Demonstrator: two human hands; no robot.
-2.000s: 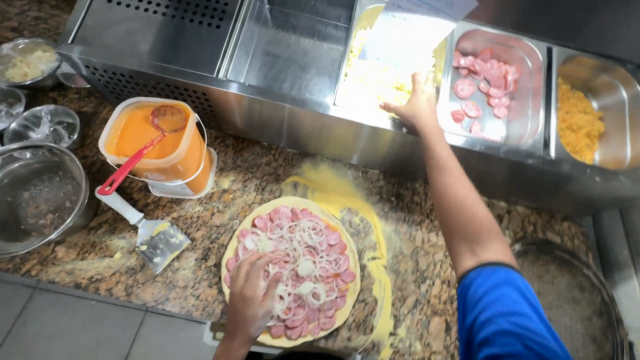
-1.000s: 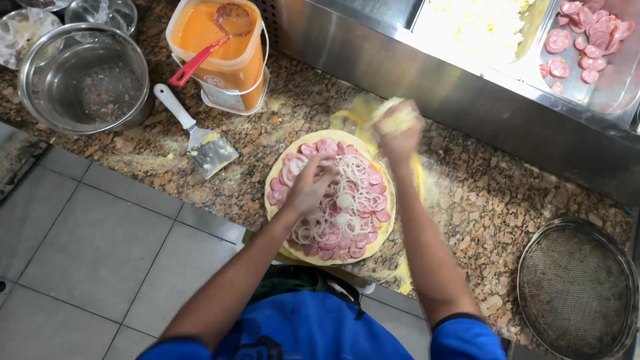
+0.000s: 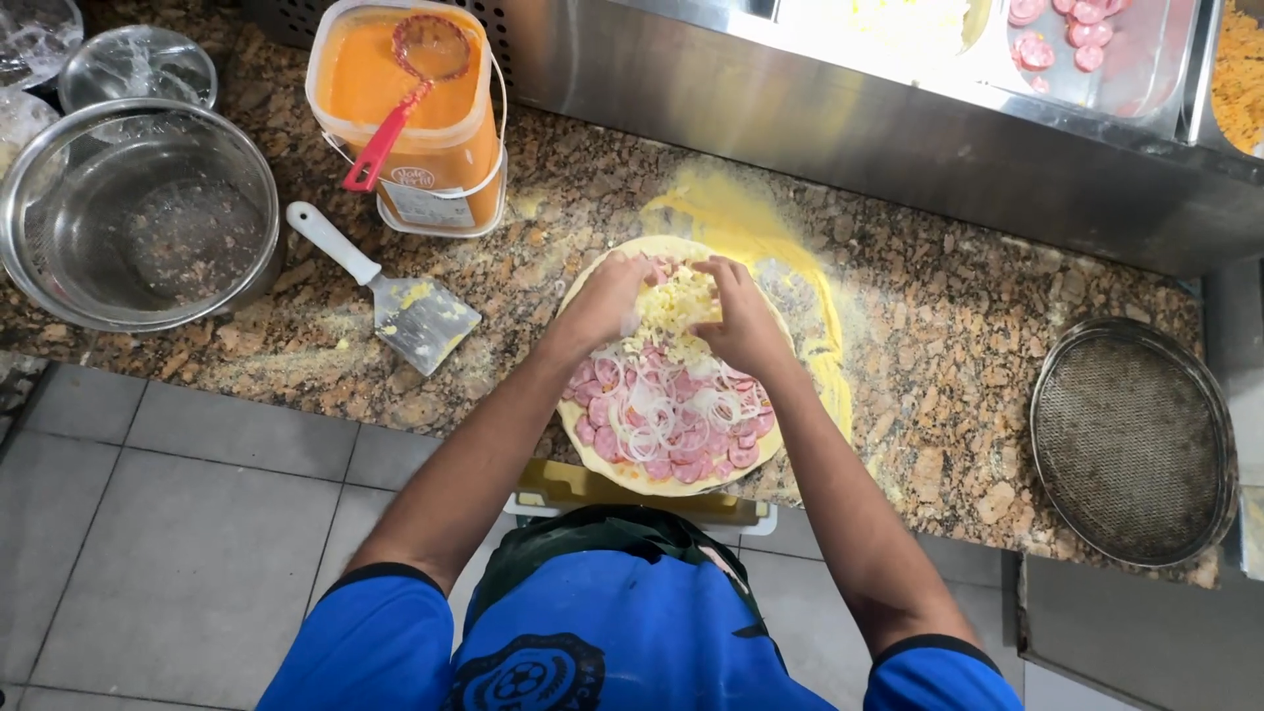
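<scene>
A round of pizza dough lies on the granite counter, covered with pink sausage slices and thin white onion rings. Pale yellow grated cheese is heaped on its far half. My left hand rests at the left side of that cheese, fingers curled inward; whether it grips any cheese cannot be told. On the right side, my right hand has its thumb and fingers spread around the cheese. Yellow flour or meal is scattered beyond and to the right of the dough.
Left on the counter are a steel pot, a white-handled scraper and a sauce bucket with a red ladle. A round mesh screen lies right. Steel topping pans line the back.
My right hand has come from the topping pans to the dough; one second ago it held cheese above the far right edge. Grated cheese now lies over the dough's far half, between both hands.
</scene>
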